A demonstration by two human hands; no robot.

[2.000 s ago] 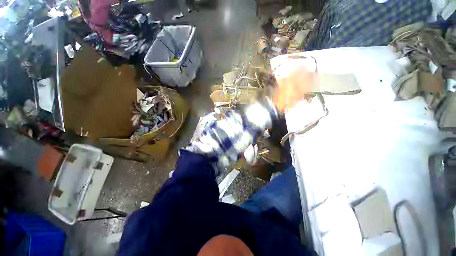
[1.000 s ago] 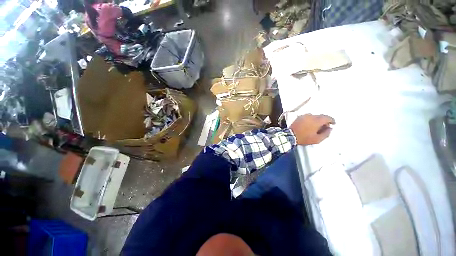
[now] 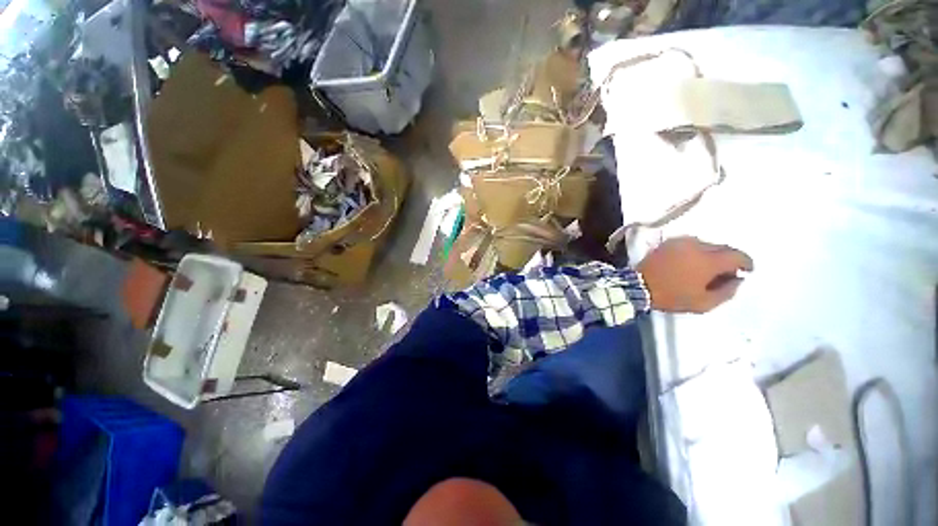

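Observation:
My left hand (image 3: 694,274), in a blue-and-white plaid cuff, is over the near edge of the white-covered table (image 3: 813,241). Its fingers are bent, and a tiny pale spot shows at the fingertips; I cannot tell whether it is held. Two khaki fabric panels (image 3: 807,401) lie at the lower right, with a small white scrap (image 3: 819,439) on them. A curved narrow strip (image 3: 879,442) lies right of them. Another khaki panel (image 3: 756,107) lies farther up the table, beside a thin curved strip (image 3: 674,205). My right hand is not in view.
Tied tan bundles (image 3: 525,154) lie on the floor by the table. Left are a grey bin (image 3: 375,77), a cardboard box (image 3: 339,262) with scraps, a white plastic container (image 3: 201,329) and a blue crate (image 3: 123,452). Khaki pieces (image 3: 910,113) pile at the upper right.
My left hand drew back from the far khaki panel to the near table edge and has stayed about there since. A small white scrap now shows on the lower panels. The view has shifted.

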